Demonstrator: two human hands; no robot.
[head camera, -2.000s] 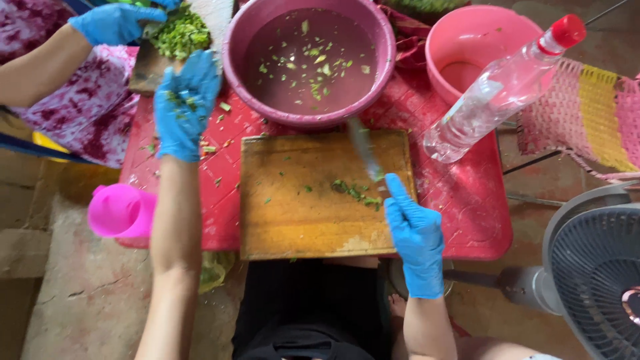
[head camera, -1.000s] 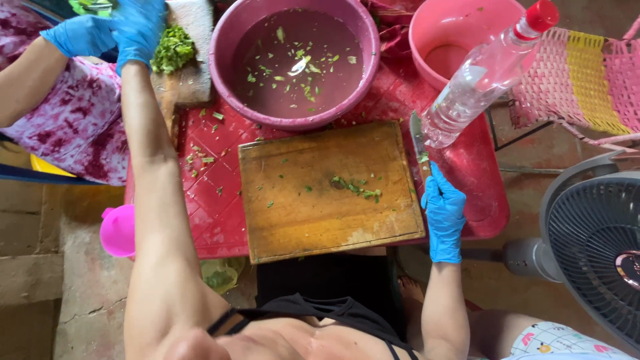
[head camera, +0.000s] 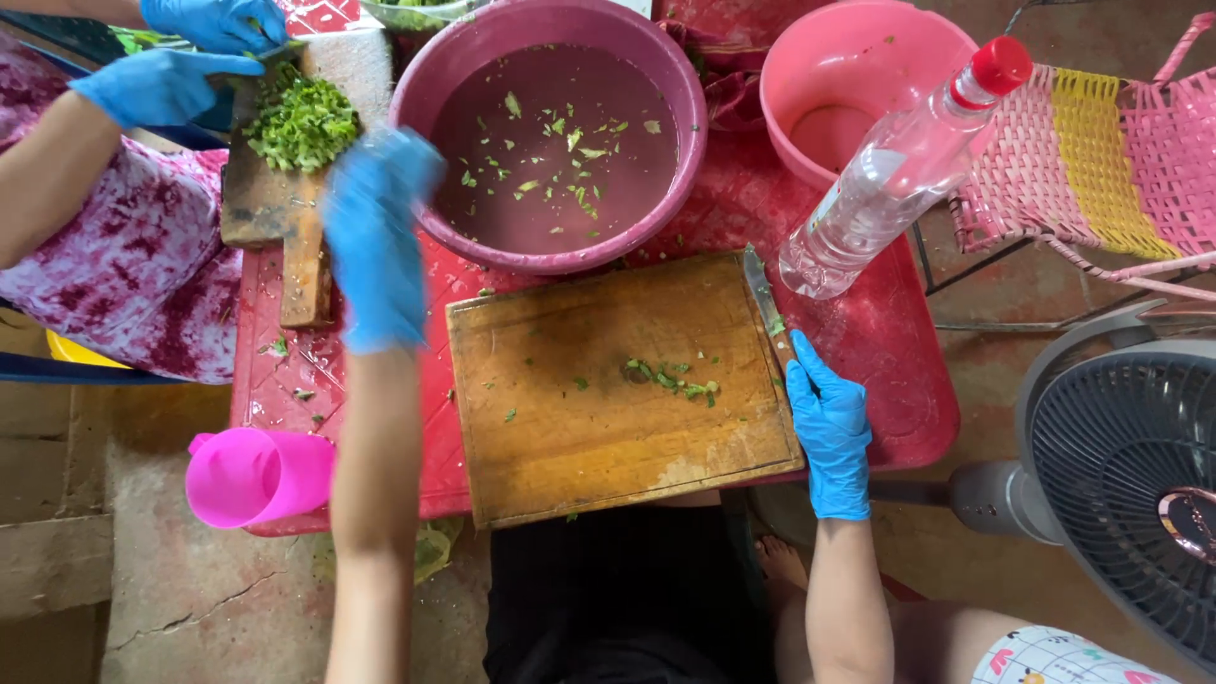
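Note:
My right hand (head camera: 828, 418), in a blue glove, holds a knife (head camera: 763, 296) by its handle at the right edge of a wooden cutting board (head camera: 570, 427). Bits of chopped greens (head camera: 670, 380) lie on that board. My left hand (head camera: 380, 233), also blue-gloved and blurred by motion, is over the table's left part, beside the purple basin (head camera: 560, 261) of water with floating leaf pieces. Whether it holds anything cannot be made out. Close to it, a pile of chopped greens (head camera: 304, 122) rests on a smaller wooden board (head camera: 261, 204).
At the left, a co-worker's gloved hands (head camera: 157, 85) are by the smaller board. A clear bottle (head camera: 879, 180) with a red cap stands right of the basin, near a pink bowl (head camera: 845, 57). A pink jug (head camera: 261, 475) is at the table's left edge, a fan (head camera: 1130, 446) at the right.
My left hand has come back from the co-worker's side toward the basin. My right hand still has the knife, which has moved from over the board to its right edge since two seconds ago.

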